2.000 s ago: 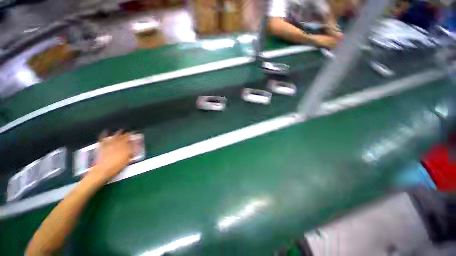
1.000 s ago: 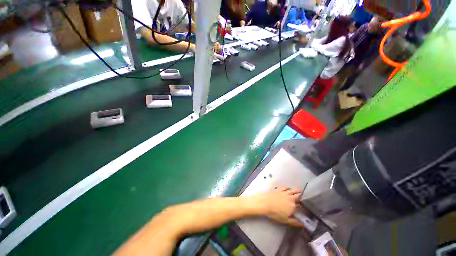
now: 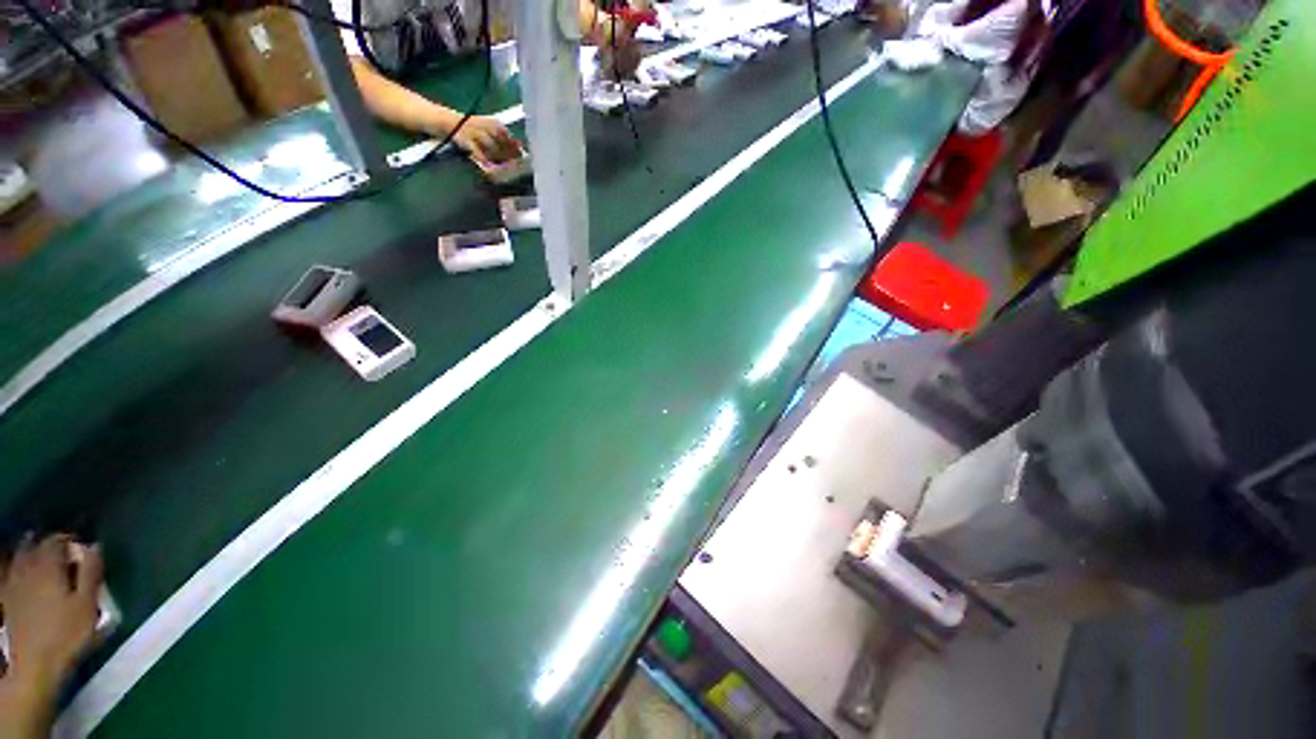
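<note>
My left hand (image 3: 51, 614) is at the lower left on the conveyor belt, partly cut off by the picture's edge. Its fingers are bent over a white housing (image 3: 107, 609), mostly hidden under the hand. My right hand is not in view. A white housing (image 3: 924, 589) with an orange patch at one end lies in the dark metal fixture (image 3: 863, 560) on the pale base plate (image 3: 779, 556). The silver horn (image 3: 974, 505) stands beside and partly over it. A white housing with a dark window (image 3: 371, 344) lies on the belt, touching a greyer housing (image 3: 316, 295).
More housings (image 3: 476, 250) lie farther up the belt. A grey post (image 3: 556, 159) stands at the belt's near rail, with black cables hanging around it. A person's hand (image 3: 491, 142) holds a housing across the belt. Green button (image 3: 674, 637), red stool (image 3: 931, 286) and black welder head (image 3: 1169, 433) are at right.
My left hand has left the fixture and moved to the belt at lower left. A housing now sits exposed in the fixture. The white housing beside the greyer one on the belt newly shows.
</note>
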